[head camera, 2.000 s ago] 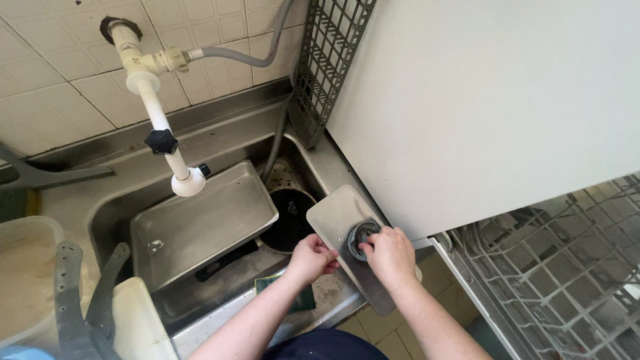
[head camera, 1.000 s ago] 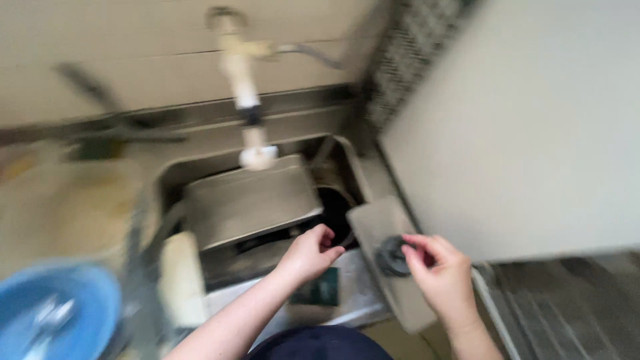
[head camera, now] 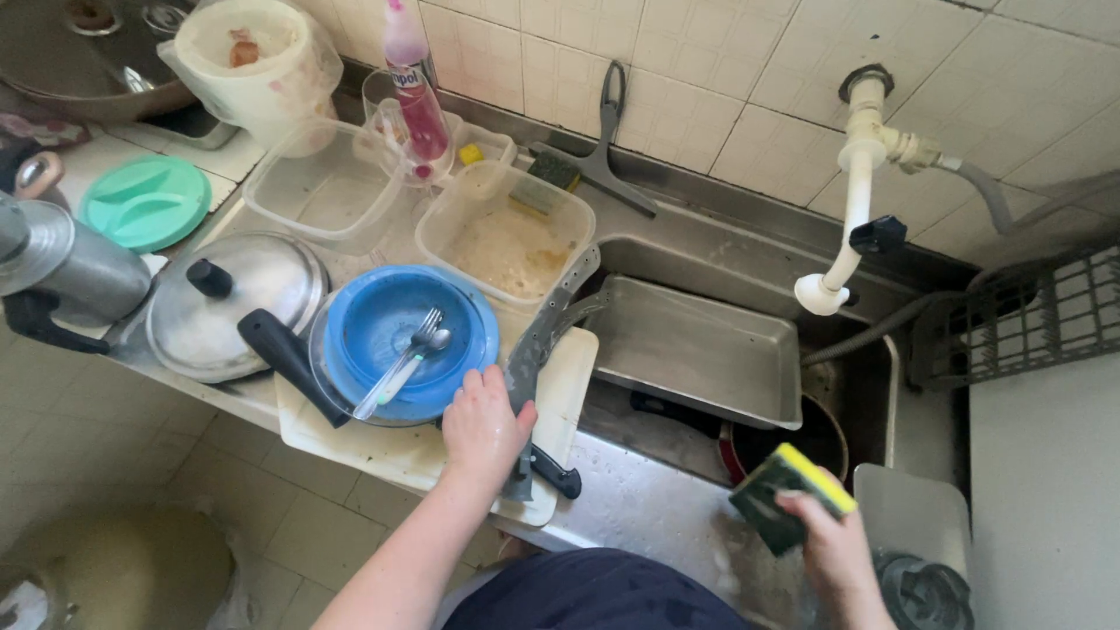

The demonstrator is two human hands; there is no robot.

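My right hand [head camera: 827, 534] grips a green and yellow scrubbing sponge [head camera: 792, 499] above the sink's front edge. My left hand [head camera: 487, 429] rests at the right rim of the stacked blue plastic bowls [head camera: 477, 328], beside a grey plastic strip-like part [head camera: 528, 363]; its fingertips are partly hidden, so its grip is unclear. A fork [head camera: 398, 363] and a spoon [head camera: 416, 367] lie in the top bowl. Under the stack is a white cutting board [head camera: 569, 385], with a black knife handle [head camera: 556, 472] on it. A dark round part [head camera: 923, 595] sits on a translucent lid [head camera: 914, 507] at the lower right.
A rectangular metal pan [head camera: 700, 350] lies in the sink, over a dark pot [head camera: 787, 446]. The white faucet [head camera: 853, 219] hangs above. Clear plastic containers [head camera: 324, 188], a metal pot lid [head camera: 232, 306], a pink soap bottle [head camera: 420, 114] and a squeegee [head camera: 604, 157] stand or lie around the counter.
The view has swung left. My right hand has left the dark round part and now holds the sponge. My left hand has moved left to the blue bowls.
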